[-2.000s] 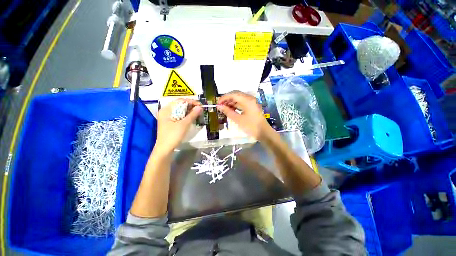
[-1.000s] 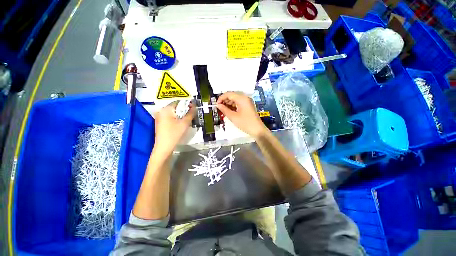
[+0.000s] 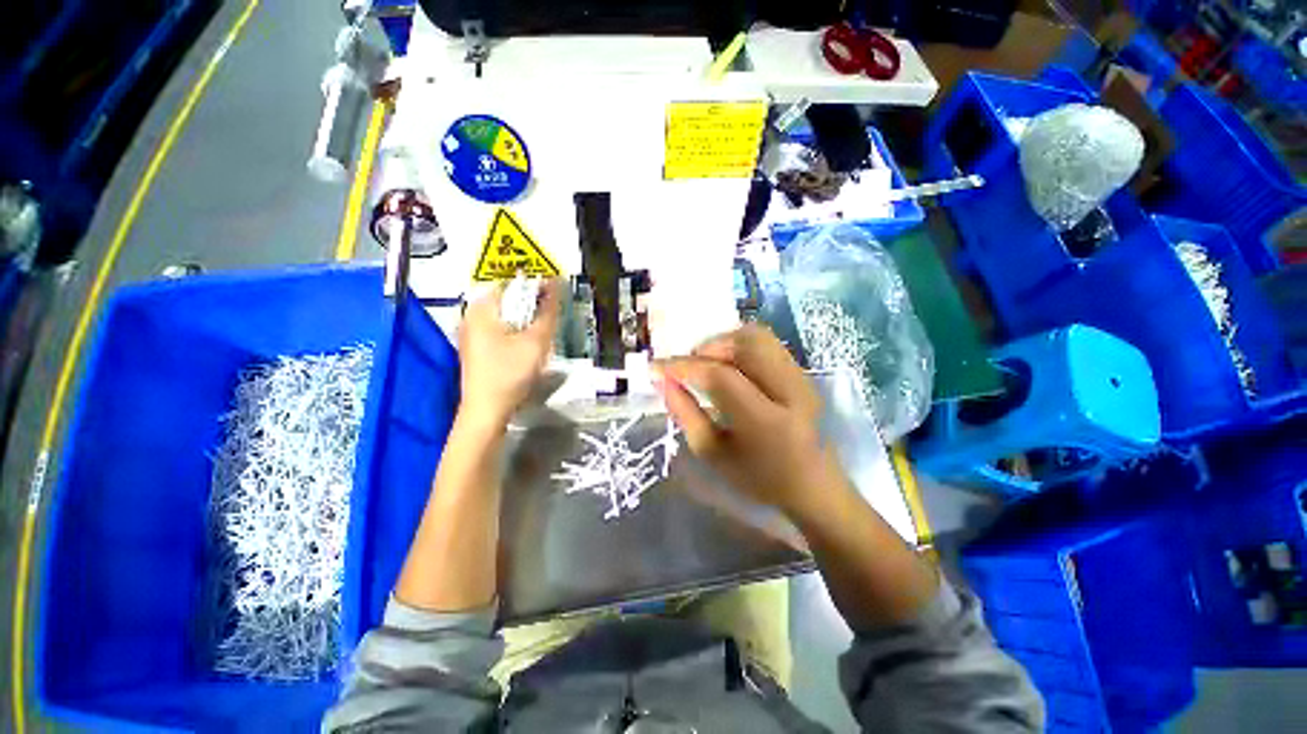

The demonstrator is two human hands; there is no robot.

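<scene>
My left hand (image 3: 502, 351) is closed around a bunch of white stick parts (image 3: 520, 301), left of the clamp jaws (image 3: 631, 318). My right hand (image 3: 753, 409) is at the front right of the fixture, thumb and fingertips pinched together on what looks like the end of a small white stick part (image 3: 642, 379). The black strip (image 3: 596, 251) runs upright through the fixture. A small pile of loose white sticks (image 3: 614, 470) lies on the grey metal tray (image 3: 573, 566) below.
A large blue tote (image 3: 366, 488) full of white parts stands at left. A clear plastic bag (image 3: 860, 323) of white parts is at right, beside a blue stool (image 3: 1097, 394). Red-handled scissors (image 3: 860, 52) lie on the white ledge behind. The machine body (image 3: 602, 136) stands in front.
My right hand has moved from the clamp towards me, down near the tray's back edge. My left hand has stayed beside the fixture with its bunch. The view has shifted slightly.
</scene>
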